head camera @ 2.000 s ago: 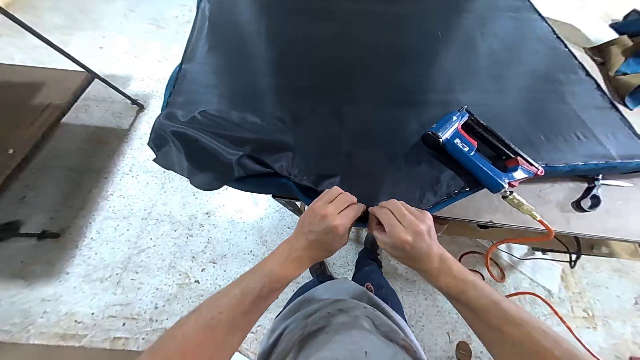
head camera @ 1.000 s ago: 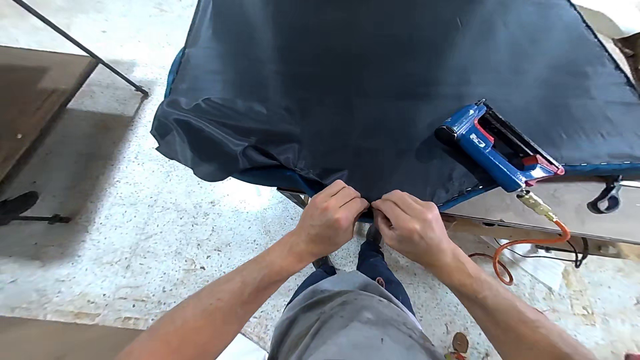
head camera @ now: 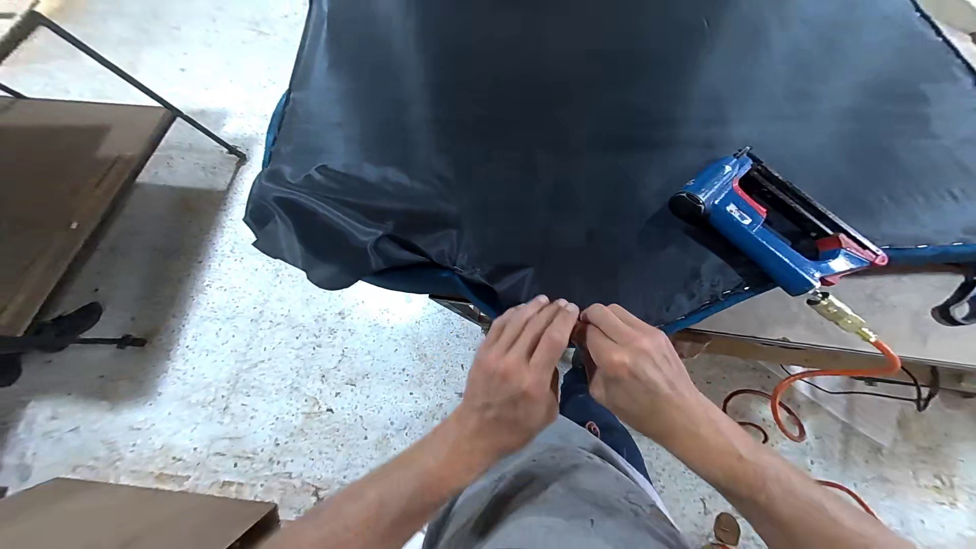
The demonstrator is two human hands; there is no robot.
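Observation:
My left hand and my right hand meet at the near edge of a black fabric sheet, both gripping that edge with fingertips and thumbs. The sheet lies over a large flat piece whose blue fabric edging shows along the rim. Left of my hands, the sheet hangs loose in folds. To the right of them, staples run along the black fabric's edge. A blue pneumatic stapler rests on the sheet, joined to an orange air hose. What lies beneath my fingertips is hidden.
A brown board with a black metal bar stands at the left. Another brown board is at the lower left. Below the work at right are a bench edge and the hanging hose. Someone's dark shoe shows at far left.
My hands stay together at the fabric's near edge, their fingers shifting slightly. The stapler rests on the sheet as before. The dark shoe at the left has come into view.

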